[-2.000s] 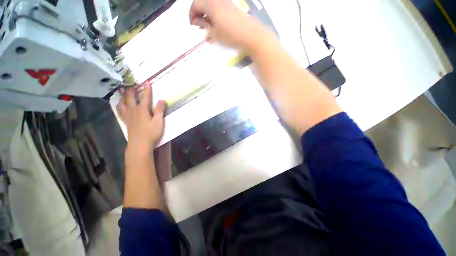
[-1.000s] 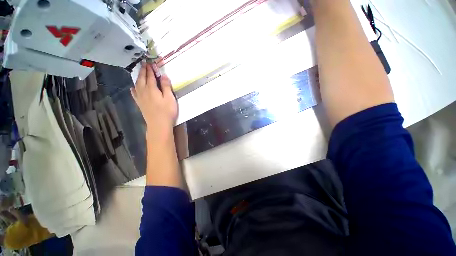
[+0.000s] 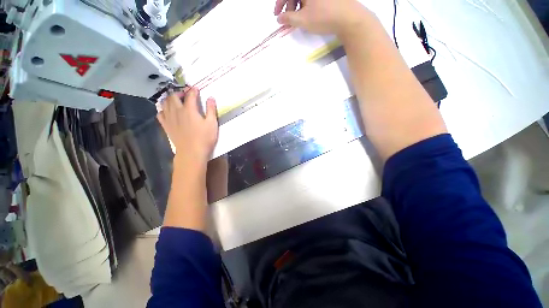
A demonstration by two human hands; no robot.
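Observation:
The white sewing template (image 3: 265, 72) with red and yellow lines lies under the pattern sewing machine head (image 3: 81, 54). My left hand (image 3: 189, 123) rests on the template's near left corner, fingertips at the red line beside the needle area. My right hand (image 3: 319, 15) is at the far part of the template, fingers bent together at the far end of the red line. A thin reddish strip (image 3: 253, 53) seems to run between the hands; it is hard to tell from the drawn lines. Whether the fingertips pinch it is unclear.
A shiny black bed plate (image 3: 283, 144) lies nearer me. Layered beige panels (image 3: 54, 210) and dark grey pieces (image 3: 135, 174) are at left. A dark flat box (image 3: 429, 81) with black cable and loose pale strips (image 3: 481, 66) are on the white tabletop at right. Beige material lies at lower right.
My right hand moved far right along the template, then came partly back left. My left hand stayed near the needle area. The view shifted with my head.

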